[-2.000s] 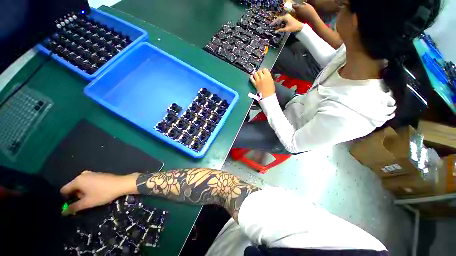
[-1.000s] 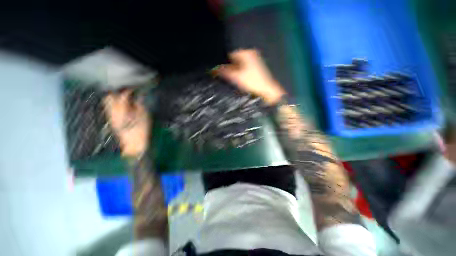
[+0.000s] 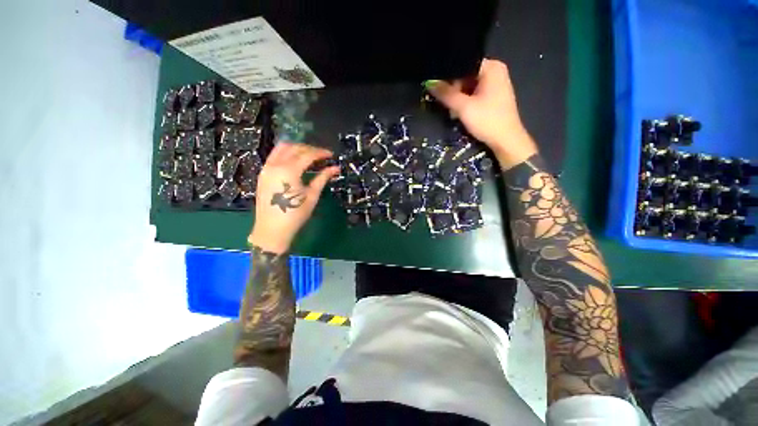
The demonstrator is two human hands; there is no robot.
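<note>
Small black modules with gold and silver ends (image 3: 407,183) lie in a loose pile on the green bench in front of me. My left hand (image 3: 292,187) is at the pile's left edge, its thumb and fingertips at a module there; whether it grips it cannot be told. My right hand (image 3: 488,104) is at the lower edge of the large black box (image 3: 374,37), behind the pile, with a small green glow at its fingertips. The fingertips are partly in shadow, so what they hold cannot be told.
A block of modules (image 3: 208,146) stands at the left bench edge, with clear plastic (image 3: 294,115) beside it. A white printed sheet (image 3: 249,56) is on the box's edge. A blue tray (image 3: 625,125) with module rows is at right. A blue crate (image 3: 220,283) is below. A person's leg shows lower right.
The view has swung left and down from the tray side. My left hand has moved from the left block to the pile's left edge. My right hand has moved to the box's lower edge.
</note>
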